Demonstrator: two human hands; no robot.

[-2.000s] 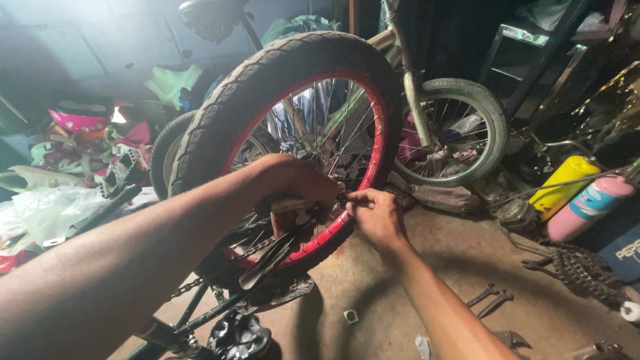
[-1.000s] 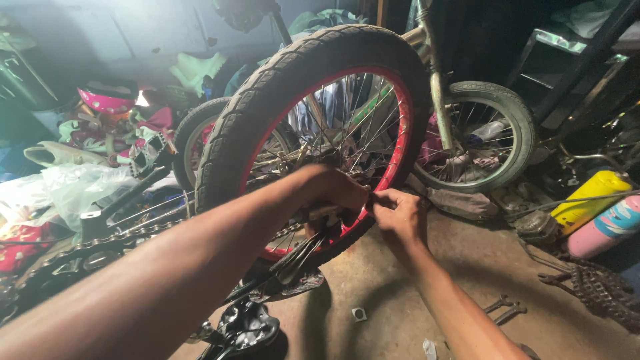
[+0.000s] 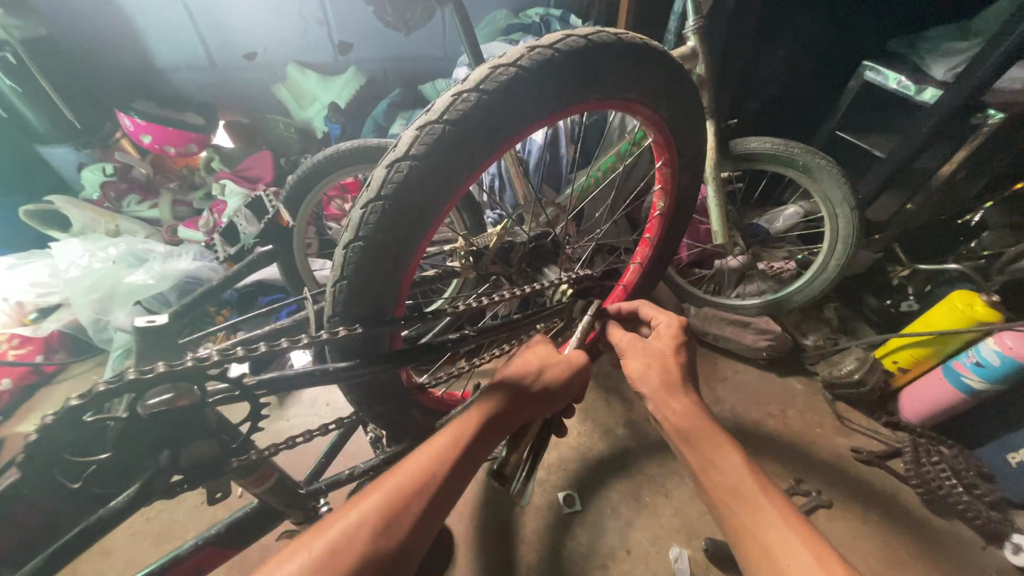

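Observation:
A bicycle wheel with a knobby tyre [image 3: 392, 184] and a red rim [image 3: 660, 200] stands in a dark bicycle frame, its chain [image 3: 296, 342] running to a chainring at the left. My left hand [image 3: 544, 380] is closed around a metal hand tool [image 3: 582, 328], probably pliers, whose upper end reaches the axle area. Dark handles show below that fist. Just right of the tool, beside the lower rim, my right hand [image 3: 650, 348] has its thumb and fingers pinched together. Whether a small part lies between them is hidden.
Behind stands another bicycle wheel [image 3: 840, 216]. Yellow [image 3: 932, 332] and pink [image 3: 968, 376] bottles lie at the right, above loose chains [image 3: 944, 480]. Wrenches [image 3: 808, 498] and a small square piece [image 3: 569, 502] rest on the floor. Plastic bags [image 3: 128, 280] and clutter fill the left.
My left hand has moved down and back from the rim, and the tool in it now shows. My right hand stays by the lower rim. The view has shifted left.

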